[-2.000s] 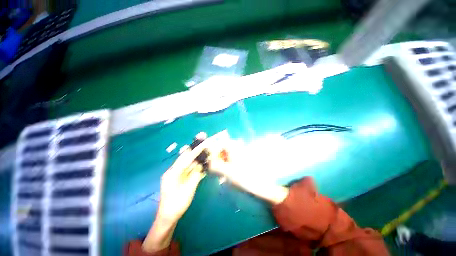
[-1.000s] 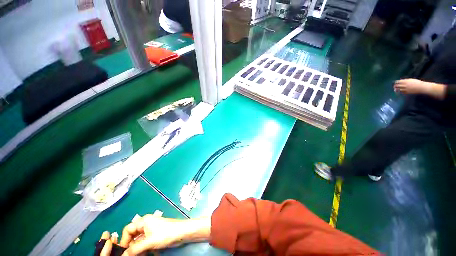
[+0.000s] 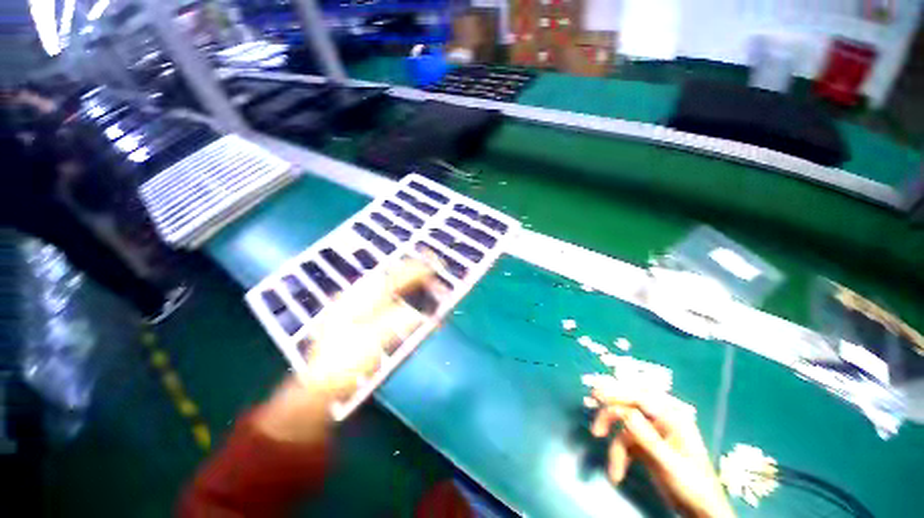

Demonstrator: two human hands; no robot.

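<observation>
A white tray (image 3: 515,229) with two columns of slots holding dark modules (image 3: 326,271) lies at centre left. My left hand (image 3: 370,319) is over its near part, overexposed, with the fingertips at a dark module; whether it is held or lies in a slot I cannot tell. My right hand (image 3: 653,440) is low over the green mat, fingers bent, near a patch of small pale pieces (image 3: 638,372). A dark spot shows at its fingertips; I cannot tell if it is held. Thin black leads (image 3: 826,493) with a cream clump at their end (image 3: 748,473) lie at lower right.
A labelled clear bag (image 3: 724,265) and a bag with a yellowish strip (image 3: 879,316) lie beyond the pale rail (image 3: 583,265). Stacked white trays (image 3: 218,192) stand at far left on the bench. A person in dark clothes (image 3: 86,202) is at the left, beside yellow-black floor tape (image 3: 177,390).
The view has swung left from the bench's right end. The left hand now shows over the tray. The right hand, earlier at a dark module, now rests apart by the pale pieces.
</observation>
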